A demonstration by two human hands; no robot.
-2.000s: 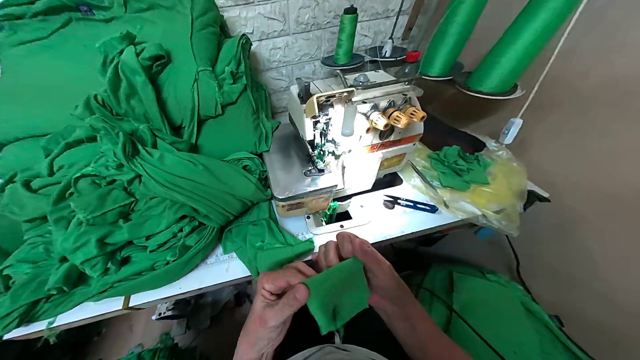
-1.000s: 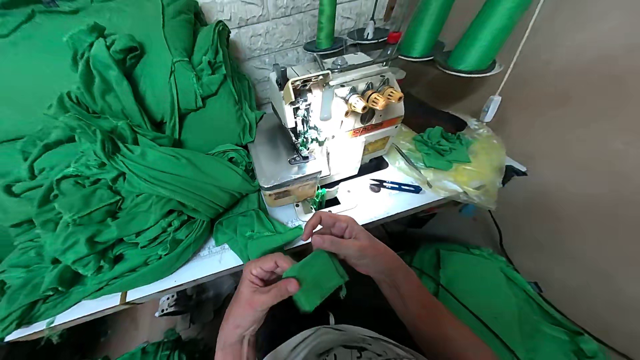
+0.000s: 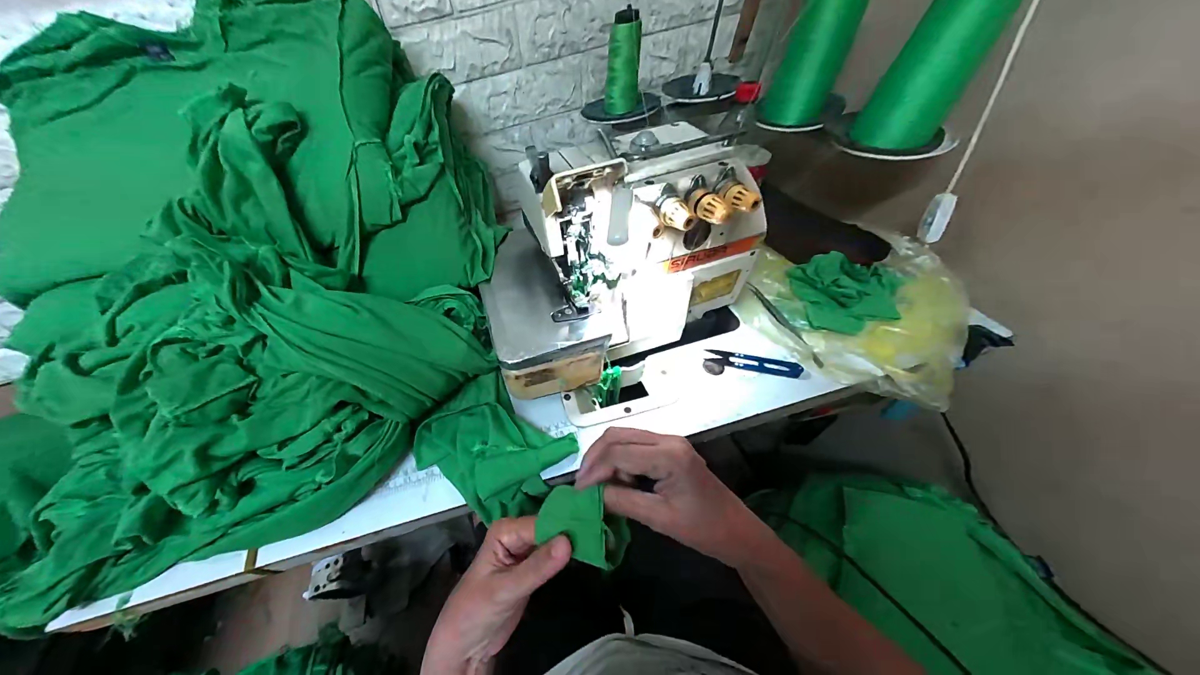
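Observation:
A small folded piece of green fabric (image 3: 574, 521) is between my hands, in front of the table edge. My left hand (image 3: 506, 581) pinches its lower left side between thumb and fingers. At its upper right edge, my right hand (image 3: 661, 483) has its fingers on the cloth, thumb and index close together. Just behind my hands, another green fabric piece (image 3: 487, 455) hangs over the table edge. Beyond stands a white overlock sewing machine (image 3: 647, 272), its lamp lit. Blue thread snips (image 3: 757, 364) lie on the table to its right, beside a small dark round object (image 3: 713, 367).
A large heap of green fabric (image 3: 234, 356) covers the table's left side. At the right, a clear plastic bag (image 3: 923, 319) carries a crumpled green cloth (image 3: 844, 289), with tweezers (image 3: 783, 319) beside it. Green thread cones (image 3: 811, 66) stand behind. More green fabric (image 3: 937, 572) lies low at the right.
The small cloth, spread nearly flat between my hands two seconds ago, is now folded over and curved. My right hand has shifted its hold along the upper edge.

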